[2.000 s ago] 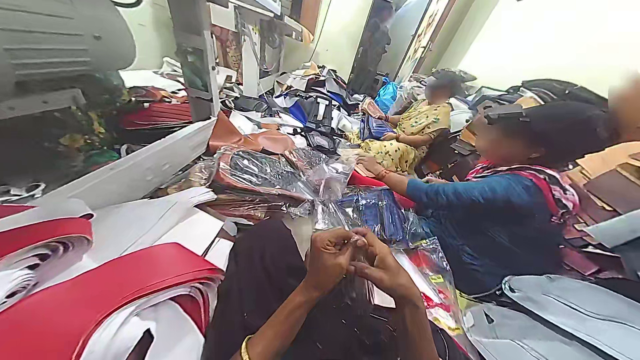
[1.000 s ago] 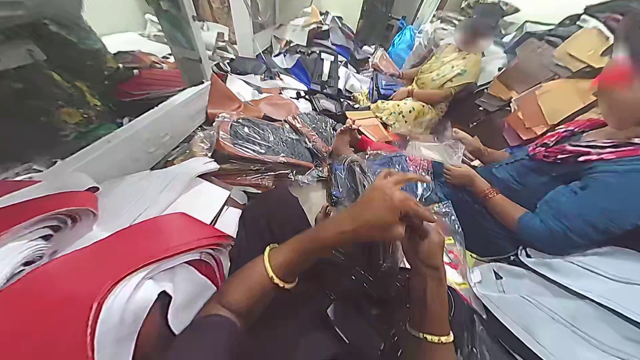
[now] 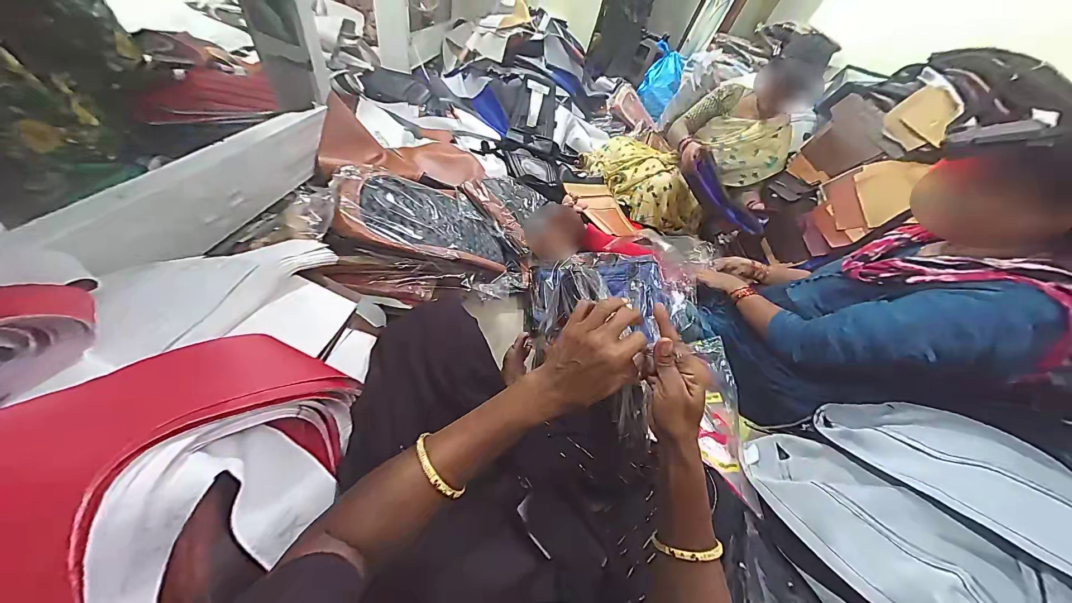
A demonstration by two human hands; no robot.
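Observation:
My left hand (image 3: 590,347) is above my lap with its fingers bent at a clear plastic bag (image 3: 628,402). Close beside it on the right, my right hand (image 3: 677,381) has its thumb and a finger raised at the same plastic. The bag hangs down between the hands over my dark clothing (image 3: 536,519). Whether a small item is pinched in the fingertips cannot be told. Just beyond the hands lie blue pieces in clear plastic (image 3: 632,280). Part of the plastic is hidden behind my fingers.
Brown pieces wrapped in plastic (image 3: 419,222) lie ahead, left of centre. Red curved sheets (image 3: 209,394) and white sheets (image 3: 243,293) are at left. Pale grey panels (image 3: 904,494) lie at lower right. A co-worker in blue (image 3: 871,322) sits close on the right, another (image 3: 741,138) farther back.
My hands were apart from the fuller plastic bundle's top a second ago; now the fingers are at the hanging plastic. The farther co-worker now holds a dark blue piece. The view has shifted.

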